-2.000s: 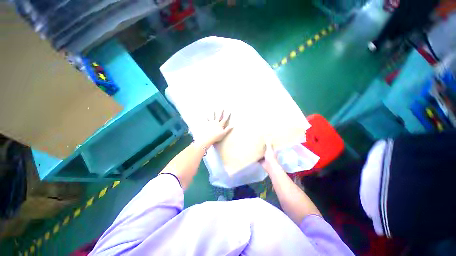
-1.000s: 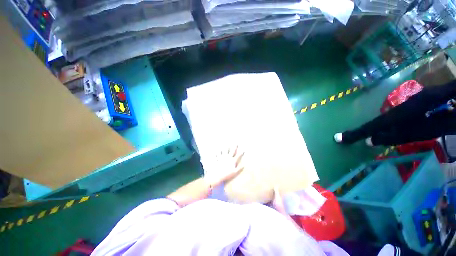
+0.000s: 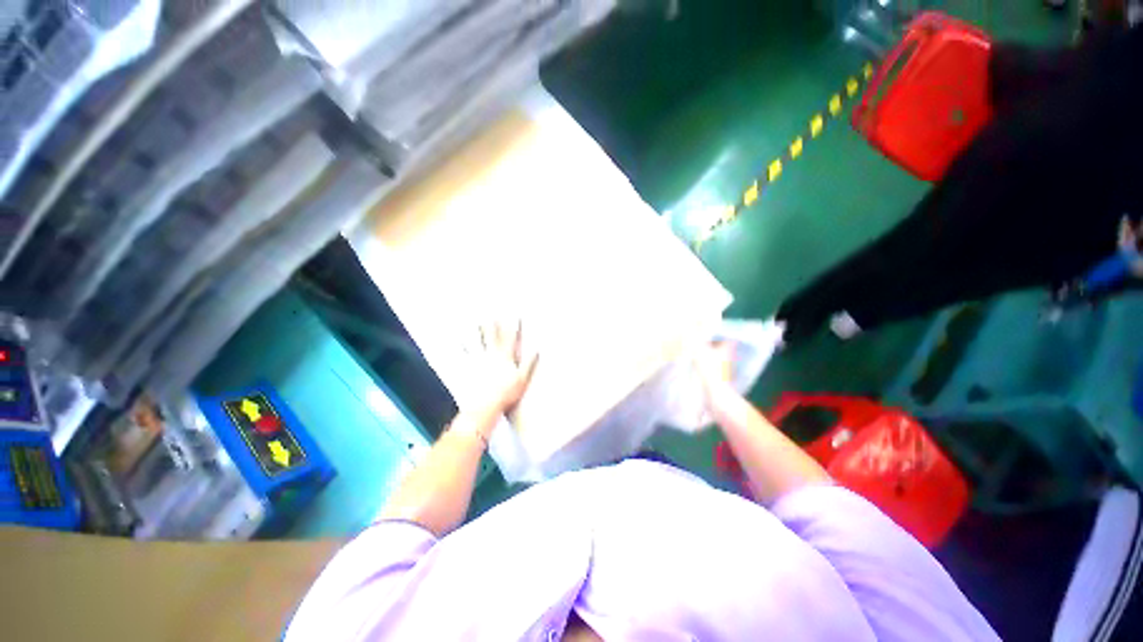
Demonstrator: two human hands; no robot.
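A pale, overexposed stack of flat sheets (image 3: 564,251) is held in front of my body, tan along its far edge. Limp white interleaf sheet (image 3: 683,395) sticks out at its near and right edges. My left hand (image 3: 501,374) lies on top of the stack near its left side, palm down with fingers spread. My right hand (image 3: 712,376) is at the near right corner, closed around the edge and the limp sheet; its fingers are partly hidden. What lies under the top surface is hidden.
Stacked greyish trays (image 3: 188,163) stand at the upper left, near the stack's far end. A teal machine stand (image 3: 364,420) with a blue control box (image 3: 266,439) is at left. A tan cardboard sheet (image 3: 163,583) is lower left. Red stools (image 3: 896,470) and a dark-clothed person (image 3: 1003,201) are at right.
The view has turned and the tray stacks now appear closer, at the far end of the held stack. The red stool and the dark-clothed person appear nearer. Both hands keep their places on the stack.
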